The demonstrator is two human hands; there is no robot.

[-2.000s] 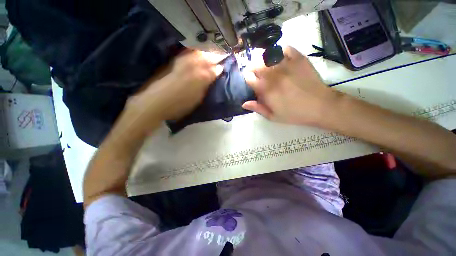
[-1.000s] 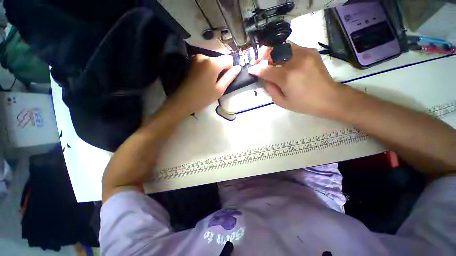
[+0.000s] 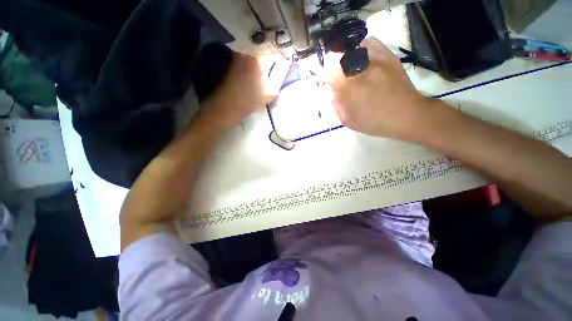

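Observation:
The black garment [image 3: 135, 81] lies heaped at the left of the table and reaches up to the machine. The sewing machine head [image 3: 282, 19] is at the top, with a bright glare at the needle area [image 3: 307, 61]. My left hand [image 3: 248, 84] is left of the needle, its fingertips washed out by the glare, at a small dark bit of cloth. My right hand [image 3: 376, 91] is right of the needle, partly behind a black knob [image 3: 355, 61]; its fingertips are lost in the glare. Whether either hand grips cloth cannot be told.
A phone with a dark screen [image 3: 461, 37] lies at the upper right, beside a small black pointed tool [image 3: 417, 59] and pens [image 3: 542, 51]. A printed ruler scale [image 3: 326, 192] runs along the table front. A white box [image 3: 34, 152] and black cloth [image 3: 66, 251] are at left.
The dark cloth in front of the needle has gone back under the head, uncovering the white machine bed. My left hand moved from over the cloth to beside the needle. The phone screen went dark.

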